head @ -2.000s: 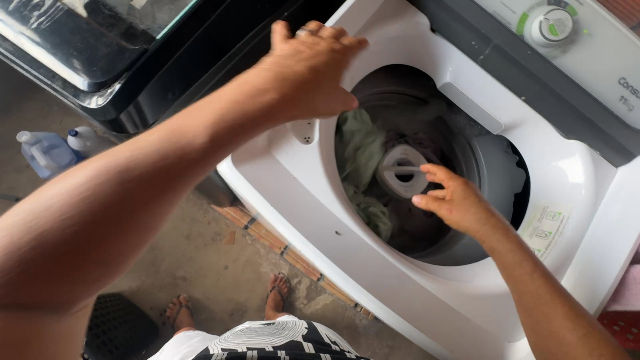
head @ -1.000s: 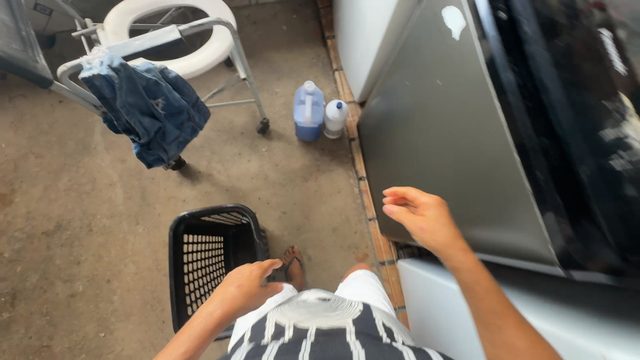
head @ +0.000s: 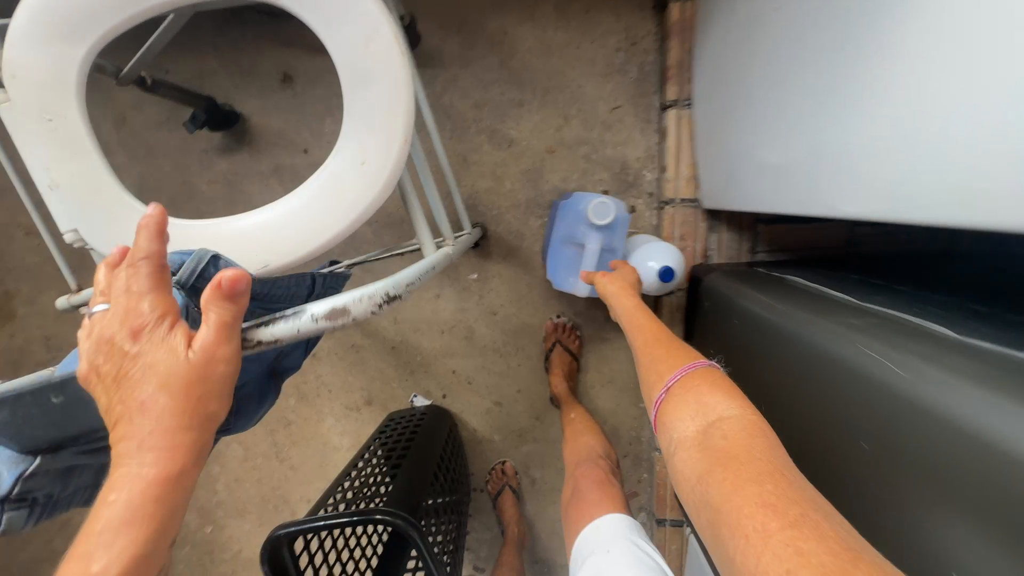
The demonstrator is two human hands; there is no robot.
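My right hand (head: 616,286) reaches down to the handle end of a plastic jug of blue liquid (head: 566,248) on the floor; whether its fingers close on the handle cannot be told. Beside the jug stands a white bottle with a blue cap (head: 650,258). My left hand (head: 156,344), a ring on one finger, is spread over the front bar of a metal-framed commode chair, with nothing seen in its grasp. Under and beside that hand, blue denim clothing (head: 268,384) hangs over the bar. The chair's white toilet seat (head: 372,120) is just beyond.
A black plastic laundry basket (head: 384,472) stands on the concrete floor near my feet. Along the right run a tiled edge (head: 680,152), a white appliance (head: 856,104) and a dark appliance panel (head: 848,432). A caster (head: 214,116) shows through the seat opening.
My hands were over an open washing machine, and the view has since swung to the floor. My right hand has moved down to the blue jug; my left hand has gone from above the basket to the chair.
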